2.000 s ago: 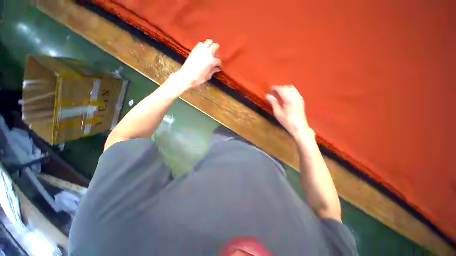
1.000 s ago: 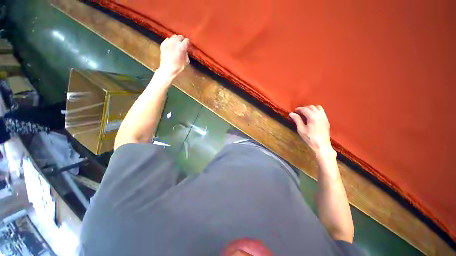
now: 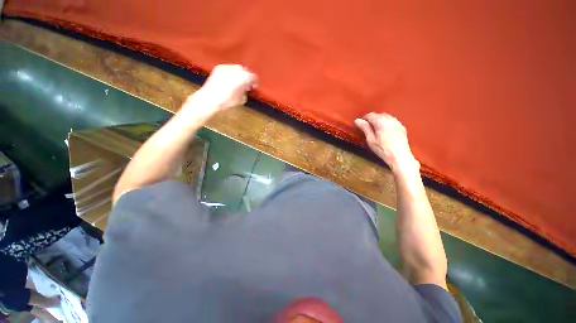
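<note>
The orange-red fabric ply covers the table, with a darker, slightly frayed selvedge along its near edge. A black strip shows beneath that edge. My left hand is at the edge with its fingers curled in on the cloth and seems to pinch it; the fingertips are partly hidden. My right hand lies at the edge further right, thumb and fingers bent down on the cloth. Whether it pinches the cloth is unclear. Faint creases run in the cloth between and beyond the hands.
The wooden table border runs slanting along my front. An open cardboard box stands on the green floor at the left. At the lower left are another person's arm and dark patterned clothing.
The view has turned, so the table edge lies flatter. My left hand first went further left along the edge, then came back nearer my right hand. My right hand stays at the edge.
</note>
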